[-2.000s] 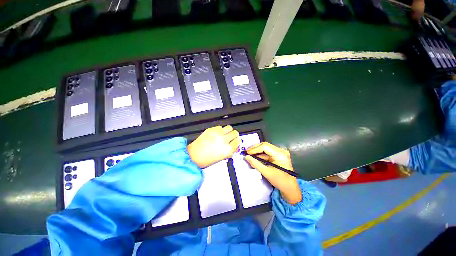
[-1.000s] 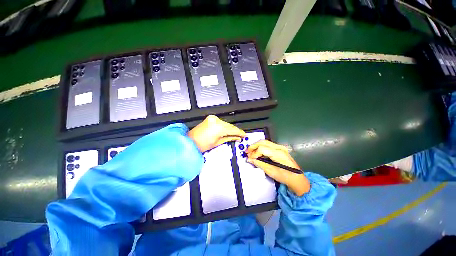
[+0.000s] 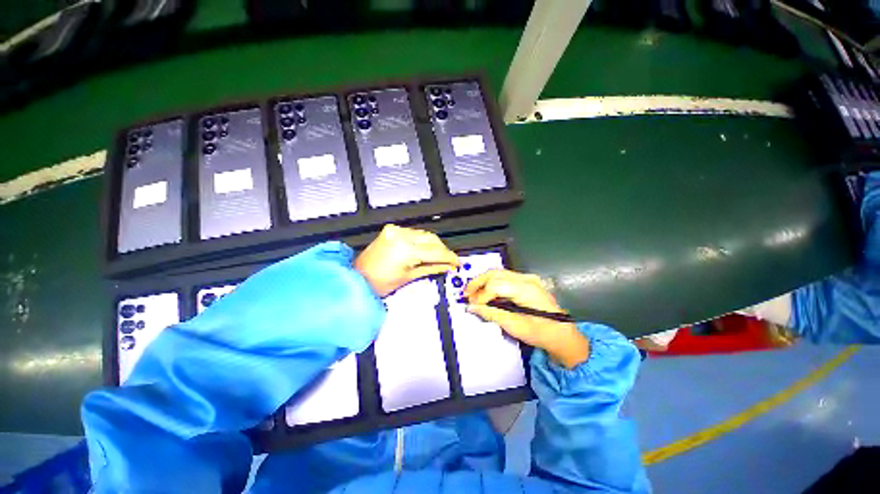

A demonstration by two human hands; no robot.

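Observation:
My right hand holds a thin black stick, its tip at the dark camera lenses of the rightmost smartphone in the near tray. My left hand is bent over the top of the phone beside it, fingertips at the left of those lenses. Whether it holds anything is hidden. The near black tray holds a row of pale phones, back up, partly covered by my left sleeve. The far black tray holds several grey phones with white labels.
The trays lie on a glossy dark-green bench. A pale post stands behind them beside a whitish rail. Dark holders line the far edge. At the right are another person's blue sleeve and a tray of phones.
My left hand has turned, with its fingers now flatter beside the lenses. My right hand stays at the same phone with the stick, its tip slightly shifted. The camera view has moved a little.

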